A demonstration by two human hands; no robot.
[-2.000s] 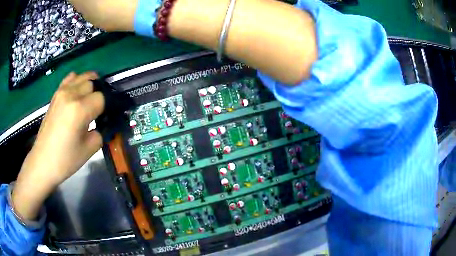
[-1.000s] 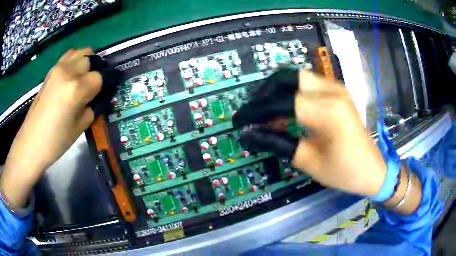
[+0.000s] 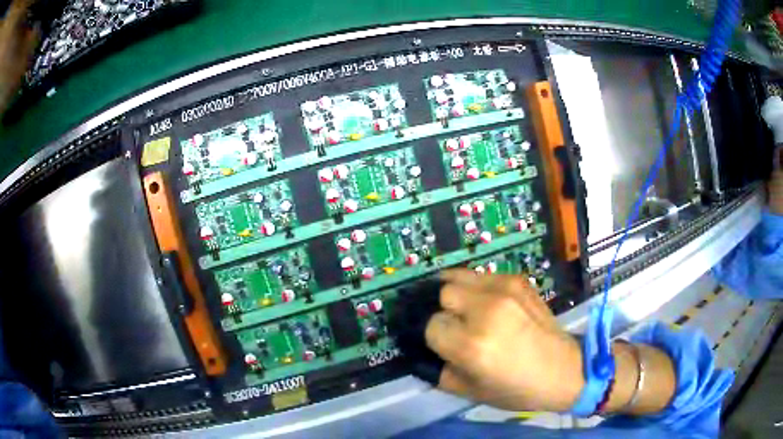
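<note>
The black pallet (image 3: 330,257) lies in front of me with several rows of small green circuit boards (image 3: 369,180), many carrying round white-and-red capacitors (image 3: 345,237). My right hand (image 3: 498,343), with black finger cots, is over the bottom row near the middle and covers part of a board there. Its fingertips are bent and dark, so whether they hold a part is hidden. At the upper left edge a blurred, cut-off hand (image 3: 15,43), apparently my left hand, is beside the capacitor bin (image 3: 94,39). Its fingers cannot be made out.
Orange-brown end bars (image 3: 185,274) with black latches sit at both pallet ends. The metal conveyor rail (image 3: 343,411) runs along the near side, and a green mat (image 3: 257,26) lies beyond. A blue coiled cord (image 3: 717,43) hangs at right. Another person's sleeve (image 3: 755,253) shows at the right edge.
My left hand has left the pallet's left end, uncovering its corner. My right hand has moved down toward the near edge from the middle rows, uncovering boards at the right.
</note>
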